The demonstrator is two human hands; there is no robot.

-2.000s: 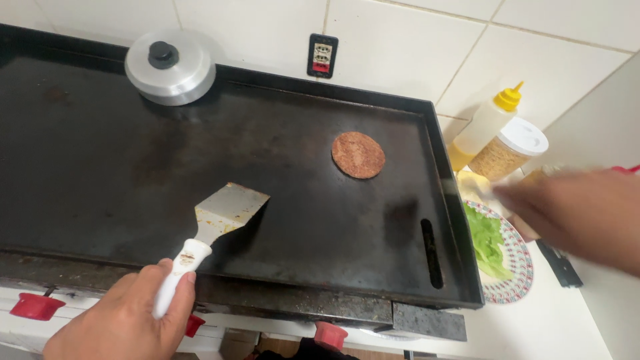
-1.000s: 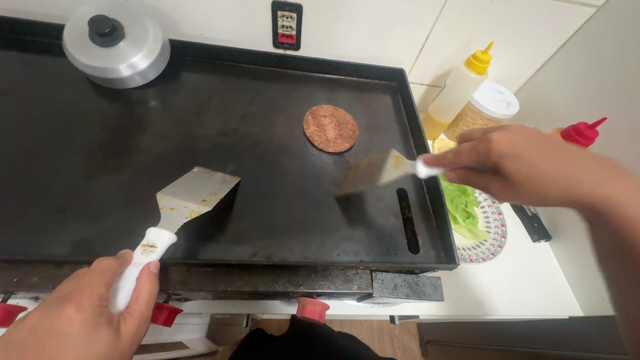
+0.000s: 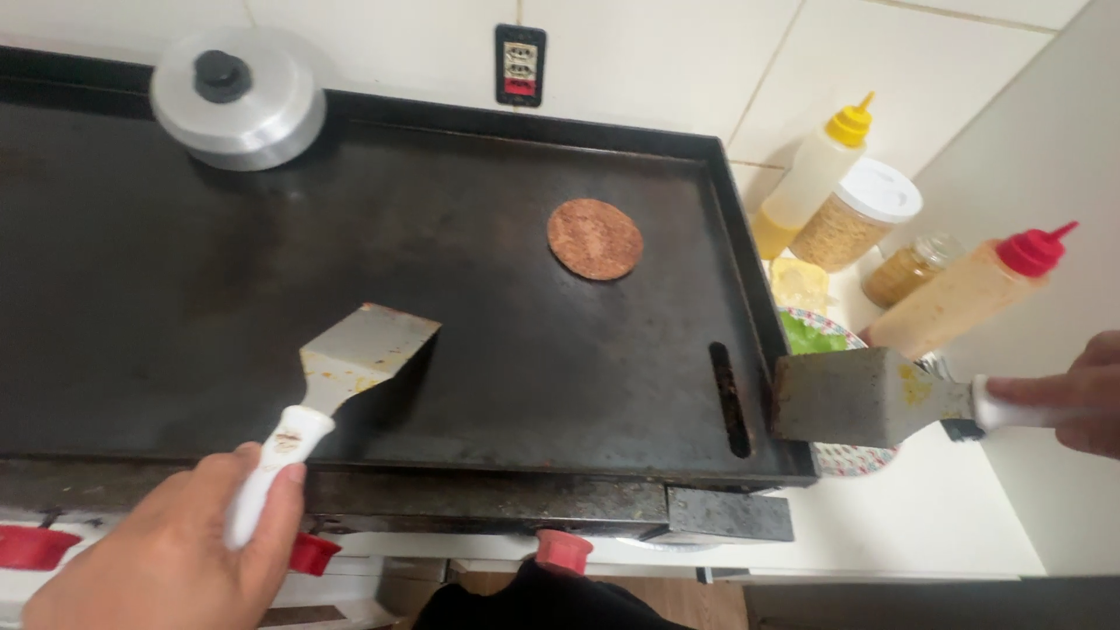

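Observation:
My left hand (image 3: pixel 188 534) grips the white handle of a metal spatula (image 3: pixel 363 346), its blade above the front of the black griddle (image 3: pixel 490 385). At the right edge of the view, my right hand (image 3: pixel 1085 394) holds a second metal spatula (image 3: pixel 831 395) by its white handle. That blade is over the griddle's right rim and partly hides a patterned plate (image 3: pixel 857 459) with green lettuce (image 3: pixel 809 334). A browned round patty (image 3: pixel 595 239) lies flat on the griddle's right half, touched by neither spatula.
An aluminium lid (image 3: pixel 241 109) with a black knob stands at the griddle's back left. Right of the griddle are a yellow-capped squeeze bottle (image 3: pixel 809 179), a tub (image 3: pixel 844 227), a glass jar (image 3: pixel 906 271) and a red-capped bottle (image 3: pixel 971 293). Red knobs (image 3: pixel 564 551) line the front.
My right hand has moved right, carrying its spatula from above the griddle to the right rim. My left hand still holds its spatula over the griddle. The patty has stayed in place.

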